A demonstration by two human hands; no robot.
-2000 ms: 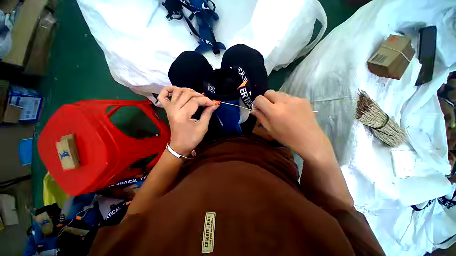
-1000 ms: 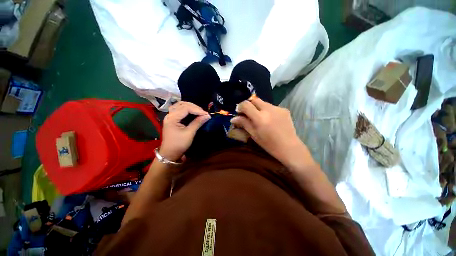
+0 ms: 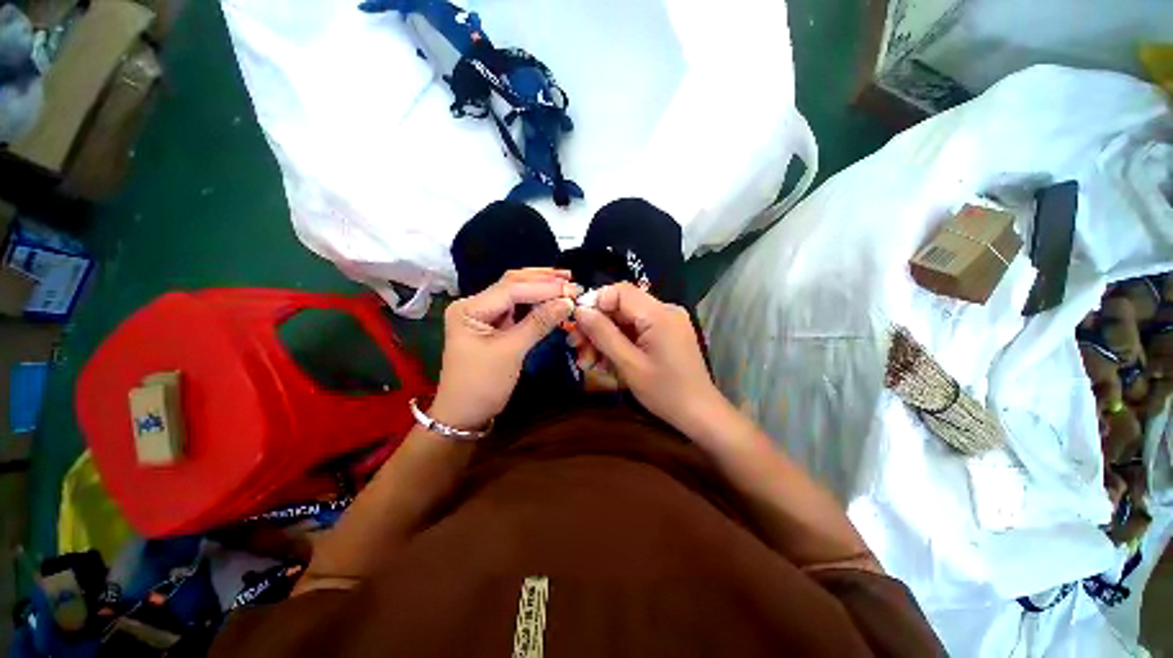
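Observation:
My left hand [image 3: 504, 337] and my right hand [image 3: 639, 345] meet fingertip to fingertip over my lap. Both pinch a tiny whitish piece [image 3: 579, 298], which looks like a string lock. A small orange spot shows just below it. A brown hang tag [image 3: 600, 378] shows partly under my right hand. A dark blue plush toy [image 3: 549, 360] lies on my lap below, mostly hidden by my hands, so its details cannot be told.
Ahead, a white woven sack [image 3: 373, 142] holds blue toys [image 3: 527, 109]. At left, a red stool [image 3: 238, 399] bears a small tag stack [image 3: 157, 418]; a toy pile [image 3: 167, 585] lies below. At right, white sheeting [image 3: 798, 386] bears a tag block [image 3: 967, 252], string bundle [image 3: 939, 396] and black bar [image 3: 1052, 244].
My hands have come together from being apart with a cord stretched between them. The brown tag has moved under my right hand. The camera view has shifted slightly.

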